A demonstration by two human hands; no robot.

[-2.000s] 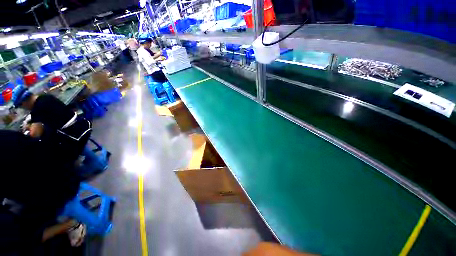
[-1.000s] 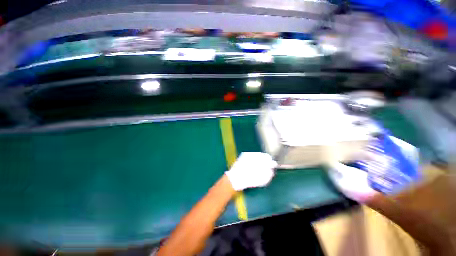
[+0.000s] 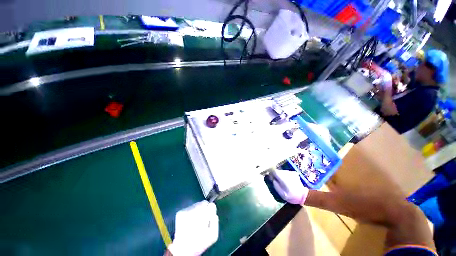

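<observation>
A silver-white metal box fixture (image 3: 245,150) stands on the green bench, with a dark red knob at its left end and a silver mechanism and black knob at its right end. My left hand (image 3: 196,227), in a white glove, is at the fixture's near left corner; its fingers point toward the corner and their grip is unclear. My right hand (image 3: 288,186), in a white glove, is at the fixture's near lower edge, its fingertips at the edge or hidden by it. A light blue tray (image 3: 334,169) with small mixed components sits against the fixture's right side.
A dark belt behind the bench carries red parts, one at left (image 3: 114,109). A white bin (image 3: 285,34) and black cables hang above. Brown cartons (image 3: 385,160) are at the right. A person in a blue cap (image 3: 422,90) sits at the far right.
The view has turned toward the right end of the bench. The fixture now shows clearly, with my left hand lower, near its corner. The blue tray now lies beside the fixture.
</observation>
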